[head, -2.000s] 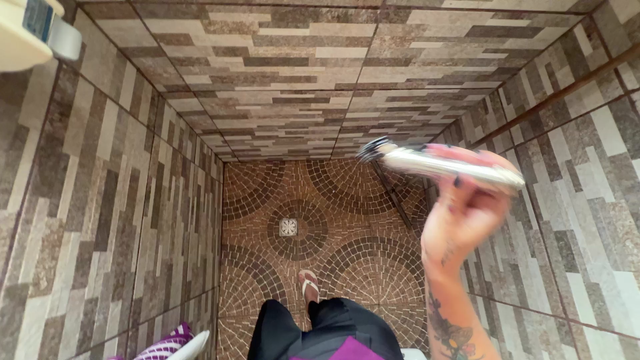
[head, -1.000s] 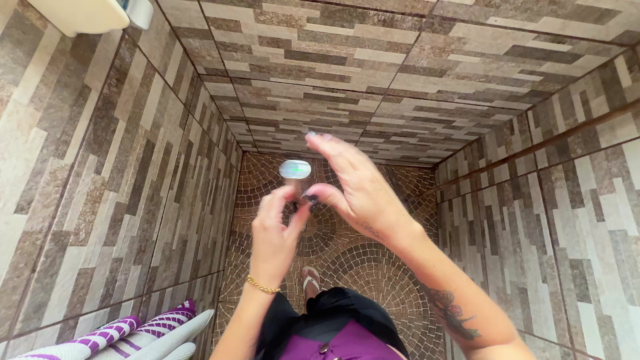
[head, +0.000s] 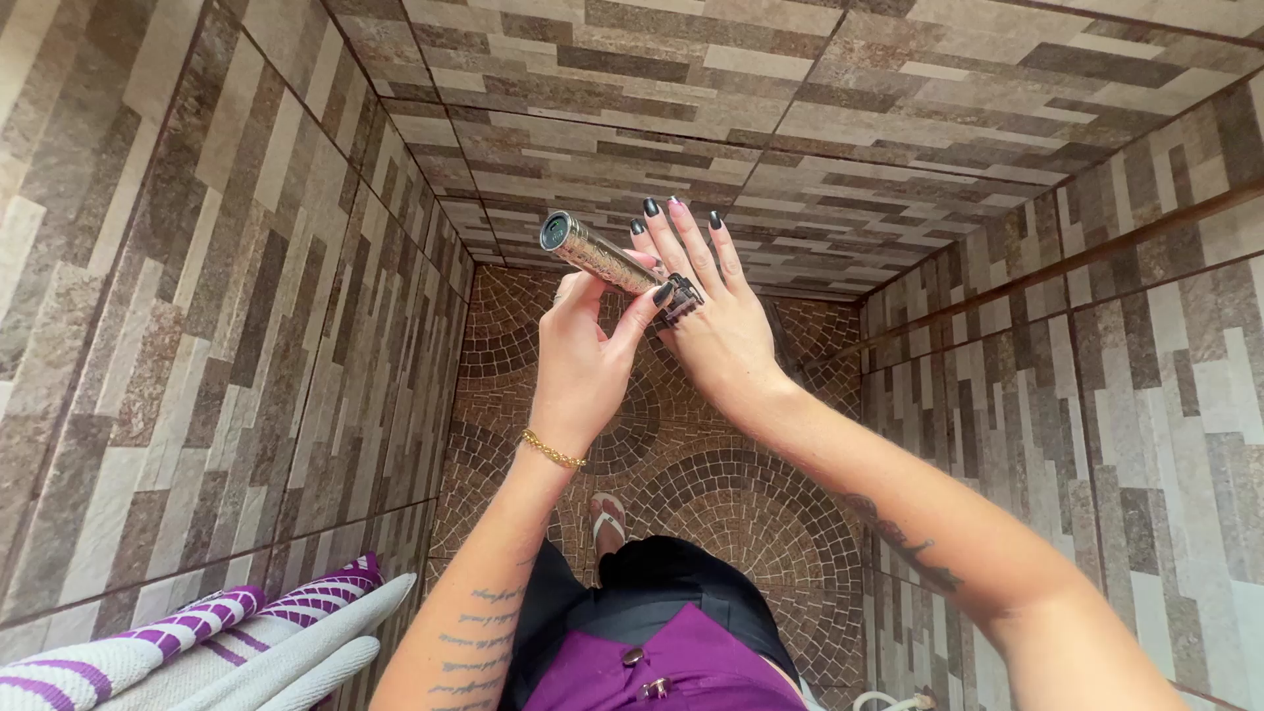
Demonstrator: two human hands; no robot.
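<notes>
My left hand (head: pixel 592 341) grips a metallic hair trimmer (head: pixel 610 259) with an ornate engraved body. Its round end points up and left, while its dark toothed head (head: pixel 681 299) lies against the back of my right hand (head: pixel 716 306), near the knuckles. The right hand is held palm away with its fingers spread and holds nothing. Dark polish covers most of the nails that show. A gold chain bracelet (head: pixel 554 450) circles my left wrist.
Patterned tile walls (head: pixel 987 415) rise close on three sides above a mosaic-look floor (head: pixel 750 494). Purple and white towels (head: pixel 128 652) hang at the lower left. A foot in a flip-flop (head: pixel 607 518) is on the floor below.
Two seconds ago my right hand held the trimmer out to the right; now my left hand has it. Since one second ago, its head has come against the right hand, whose fingers are now spread.
</notes>
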